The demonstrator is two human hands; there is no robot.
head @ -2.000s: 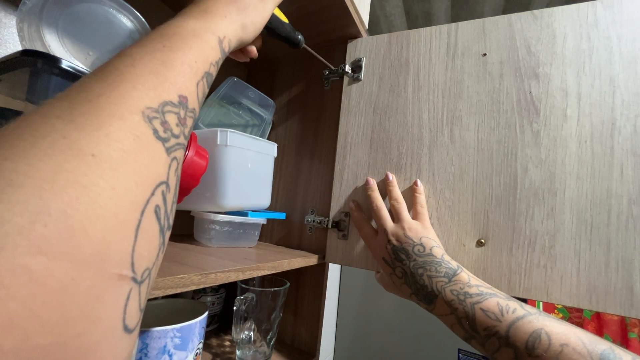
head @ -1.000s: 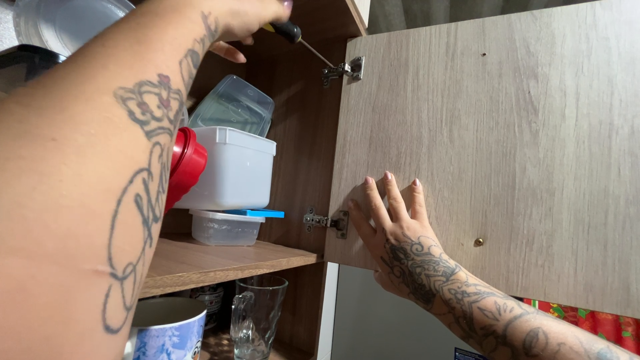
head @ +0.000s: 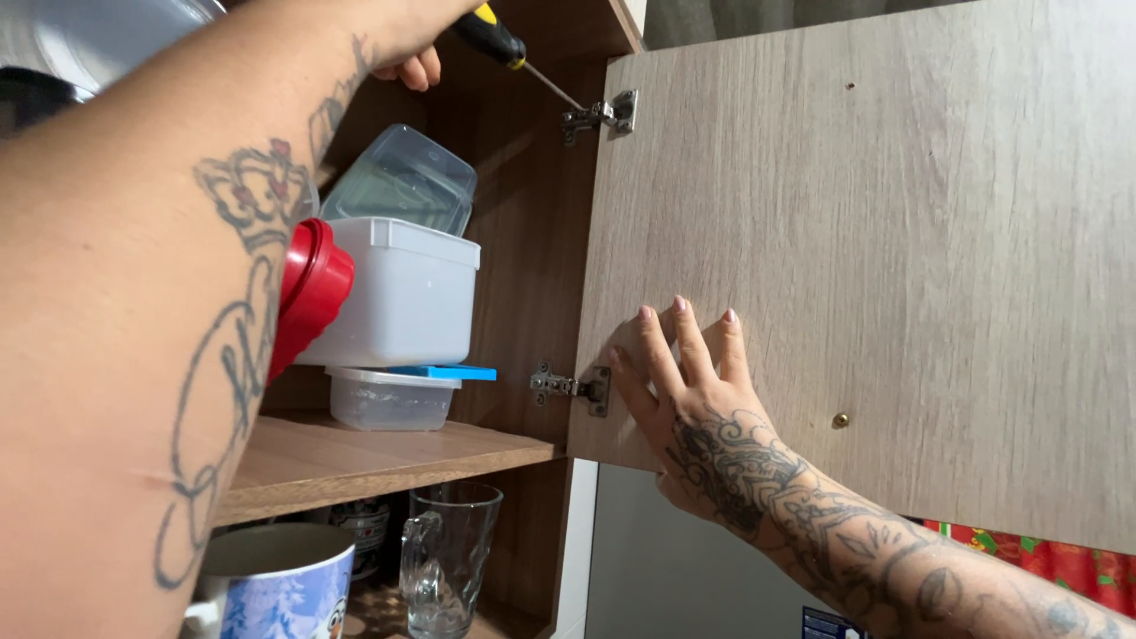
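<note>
My left hand (head: 422,44), partly cut off by the top edge, holds a screwdriver (head: 490,35) with a black and yellow handle. The screwdriver's shaft slants down to the right, its tip at the upper metal cabinet hinge (head: 599,115). My right hand (head: 710,399) lies with spread fingers on the wood-grain cabinet door (head: 852,248), just right of the lower hinge (head: 568,386). The door stands open, and both hinges link it to the cabinet's side wall. My left forearm hides part of the cabinet's inside.
A white plastic tub (head: 399,293), a clear container (head: 408,182), a red plastic item (head: 315,284) and a small lidded box (head: 390,399) are on the shelf (head: 382,461). Beneath are a glass mug (head: 448,559) and a blue patterned mug (head: 284,586). Red patterned cloth (head: 1056,559) shows behind the door.
My left hand and its fingers have shifted around the screwdriver handle, while the tip stays at the upper hinge. My right hand has kept its place on the door.
</note>
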